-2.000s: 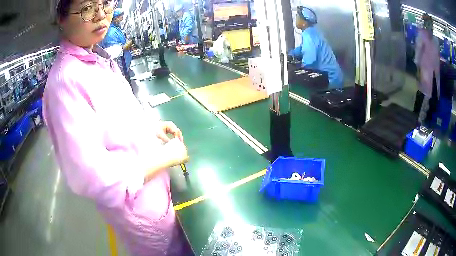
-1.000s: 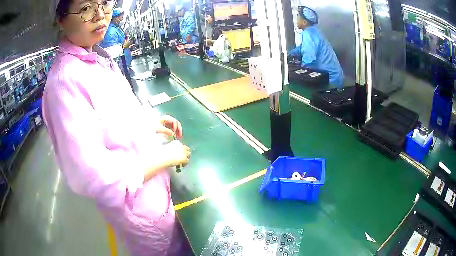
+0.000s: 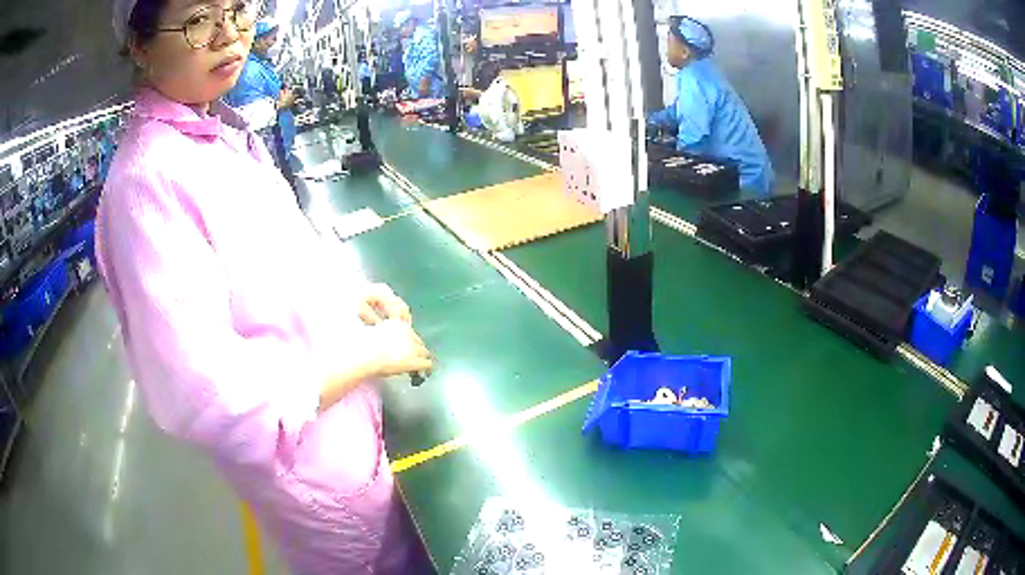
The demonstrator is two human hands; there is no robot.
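Neither of my hands is in the picture. Nearest in front of me, a clear film sheet [image 3: 568, 539] with small dark ring clusters lies on the green bench mat, cut off by the bottom edge. Behind it stands an open blue parts bin [image 3: 661, 407] with small pale items inside. At the lower right, a black tray [image 3: 916, 517] holds phone units [image 3: 932, 548] with white areas and orange strips. Another black tray [image 3: 992, 425] with phone units lies behind it. Both trays are cut off by the picture's edge.
A coworker in a pink smock [image 3: 225, 258] stands at the left bench edge, hands together around a small dark item. A metal post [image 3: 629, 281] rises behind the bin. Dark trays [image 3: 877, 286] and a small blue box [image 3: 940, 326] are on the right. A coworker in blue [image 3: 719, 129] is farther back.
The coworker's hands have shifted slightly with the small dark item. The person in pink at the far right background is no longer in view. The bin, film and trays stand as before.
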